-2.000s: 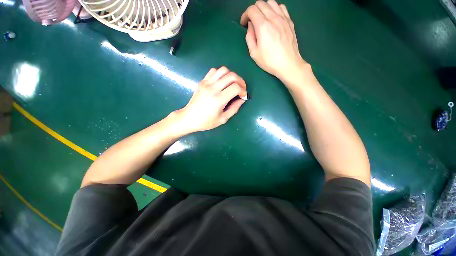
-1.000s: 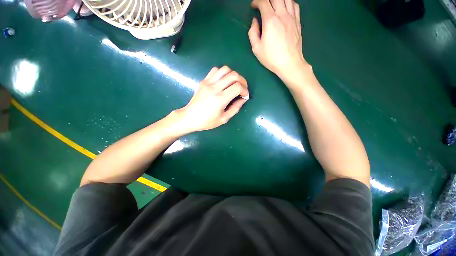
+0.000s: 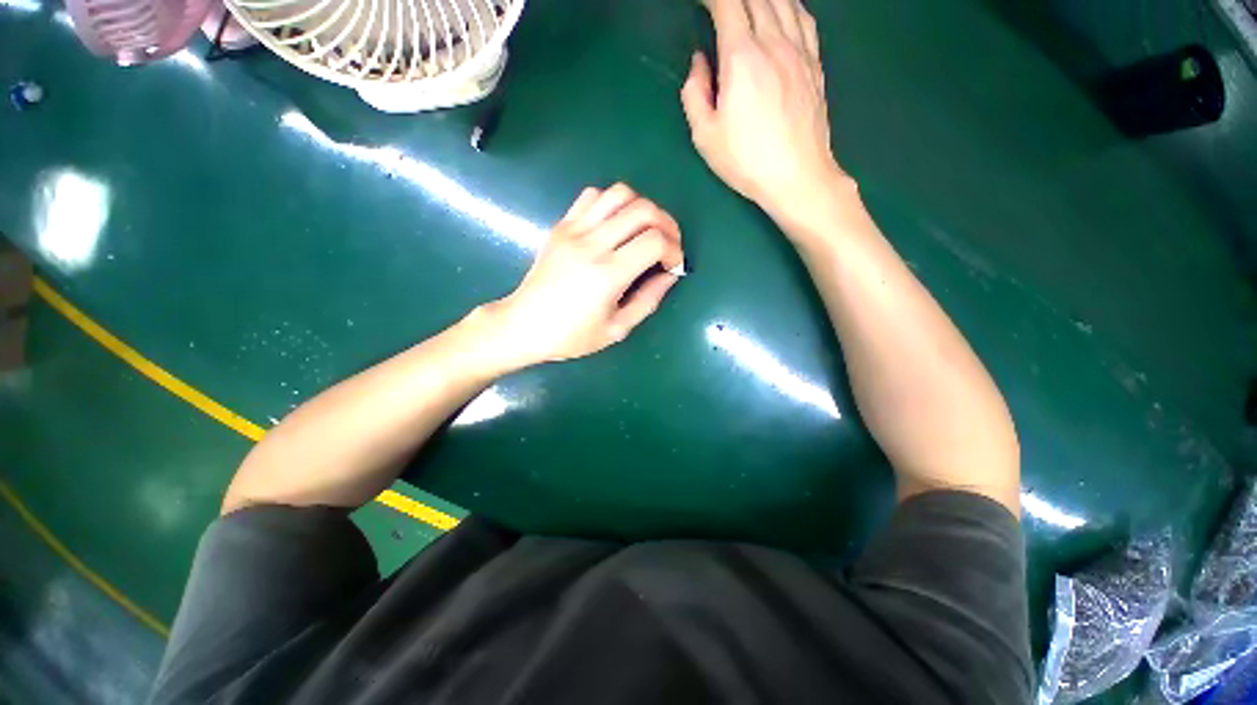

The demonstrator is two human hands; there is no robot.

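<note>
My left hand [image 3: 596, 276] rests over the green tabletop [image 3: 620, 441] near the middle, its fingers curled and the thumb close to the index finger. A small white patch [image 3: 677, 270] shows at its fingertips; whether it is a held part or a finger cot or tape, I cannot tell. My right hand [image 3: 765, 103] lies palm down at the top, further forward, with its thumb apart from the fingers. Its fingertips are cut off by the top edge, and nothing shows in it.
A cream fan [image 3: 393, 48] and a pink fan [image 3: 131, 28] stand at upper left. A small black stick-like item [image 3: 478, 137] lies below the cream fan. A black cylinder [image 3: 1169, 91] is at upper right. Clear plastic bags [image 3: 1114, 620] lie at lower right.
My right hand has shifted slightly, its fingertips now past the top edge. The black cylinder has come into fuller view at upper right; the blue round unit at the right edge is gone from view.
</note>
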